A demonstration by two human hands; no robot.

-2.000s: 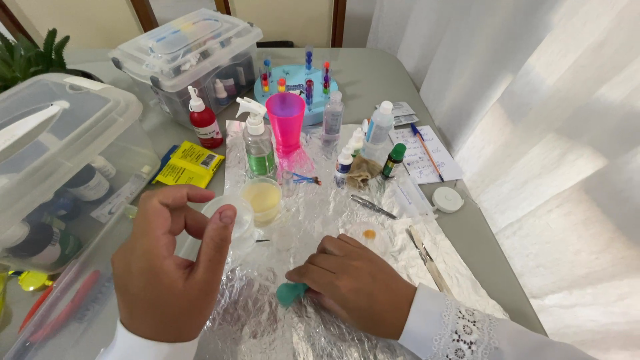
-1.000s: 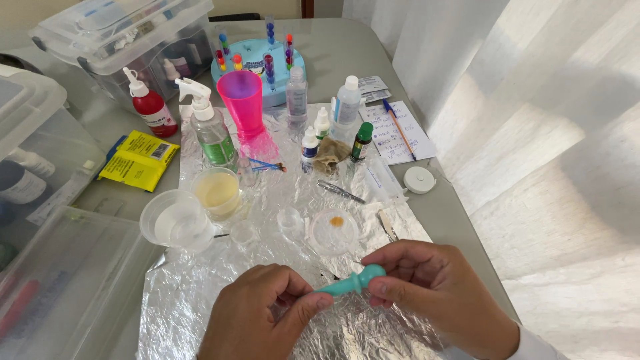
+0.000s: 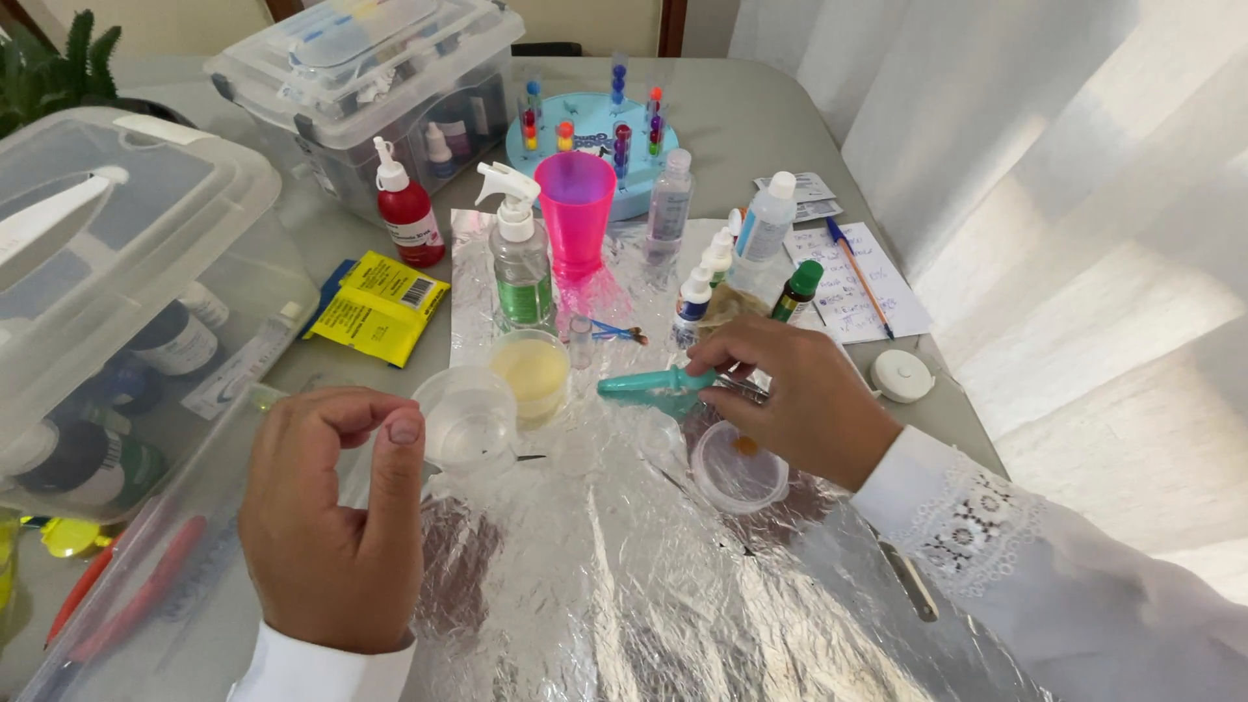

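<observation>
My right hand (image 3: 780, 390) pinches the bulb end of a teal plastic dropper (image 3: 648, 381), which lies nearly level just above the aluminium foil (image 3: 585, 585), its narrow end to the left. My left hand (image 3: 336, 507) is raised at the left, with thumb and fingertips at the rim of a clear plastic cup (image 3: 468, 419); whether it grips the rim, I cannot tell. Beside that cup stands another with pale yellow contents (image 3: 531, 375). A clear round lid with an orange spot (image 3: 739, 468) lies under my right hand. Blue-handled small sticks (image 3: 612, 332) lie behind the cups.
Behind stand a spray bottle (image 3: 522, 268), a pink cup (image 3: 575, 210), a red bottle (image 3: 409, 214) and several small bottles. Lidded clear boxes (image 3: 390, 127) fill the left. A yellow packet (image 3: 380, 307) lies near them. At right are a pen (image 3: 860, 278) on paper and a white cap (image 3: 901, 375).
One second ago both hands held the teal dropper near the front of the foil. My left hand has let go and moved left to the clear cup; my right hand has carried the dropper farther back.
</observation>
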